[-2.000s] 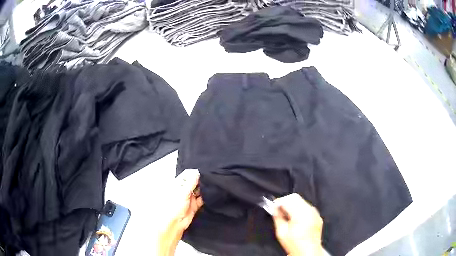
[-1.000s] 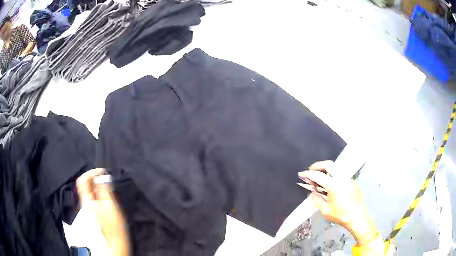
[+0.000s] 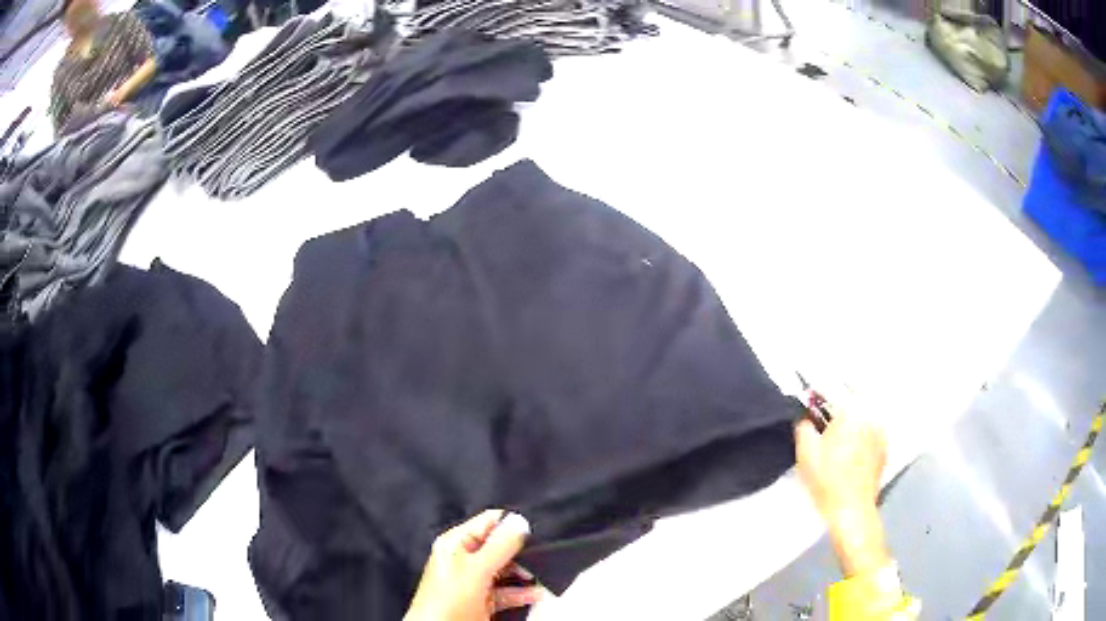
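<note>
A black garment (image 3: pixel 485 352) lies spread in front of me, its waistband edge towards the far side and its near right hem raised into a fold. My left hand (image 3: pixel 485 567) pinches the garment at the near hem, thumb and fingers closed on the cloth. My right hand (image 3: pixel 834 455) is at the garment's right hem corner, its fingers at the cloth edge. Thread snips (image 3: pixel 813 398) with a pointed metal tip stick out from my right hand, pointing away from me. The snips are mostly hidden by the fingers.
A heap of black garments (image 3: pixel 85 449) lies at left, with a phone (image 3: pixel 189 603) partly cut off below it. A small crumpled black garment (image 3: pixel 425 103), folded grey garments (image 3: pixel 261 115) and loose grey garments (image 3: pixel 79 206) lie beyond. A person (image 3: pixel 100 67) is at far left; a blue bin (image 3: pixel 1067 212) is at right.
The view has swung right since the first frame. My left hand has moved right to the near hem, my right hand has come to the right hem corner, and the hem is now lifted into a fold.
</note>
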